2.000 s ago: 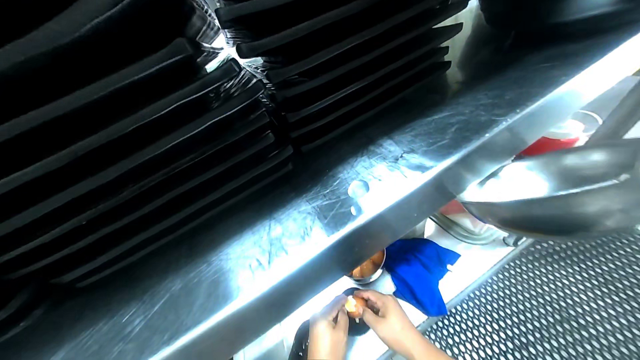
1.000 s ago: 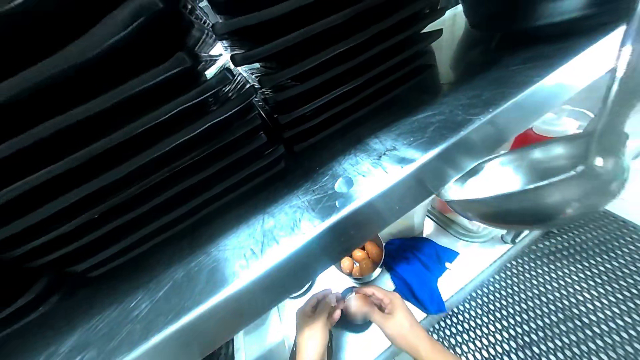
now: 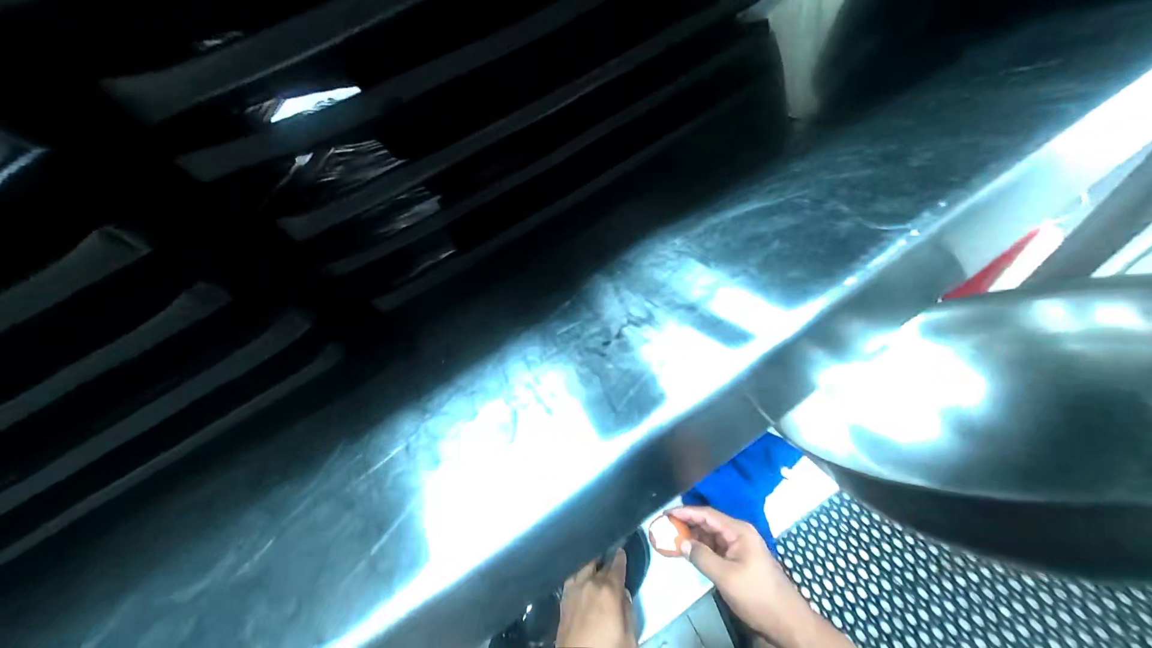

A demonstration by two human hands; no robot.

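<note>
My right hand (image 3: 731,560) holds an open piece of brown eggshell (image 3: 668,535) between thumb and fingers, its pale inside facing up. My left hand (image 3: 598,601) is at the rim of a dark round bowl (image 3: 637,562), just left of the shell; its fingertips are partly hidden, so I cannot tell what they touch. A blue cloth (image 3: 740,477) lies on the white surface beyond my right hand.
A steel shelf (image 3: 540,432) runs diagonally above my hands, carrying stacked black trays (image 3: 504,126). A large metal ladle bowl (image 3: 990,405) hangs at the right, over a perforated mat (image 3: 882,567). Something red (image 3: 990,270) shows behind it.
My hands were together over the dark bowl; now they are apart, the right one with the eggshell. The bowl of brown eggs is out of sight. The view has moved closer to the shelf.
</note>
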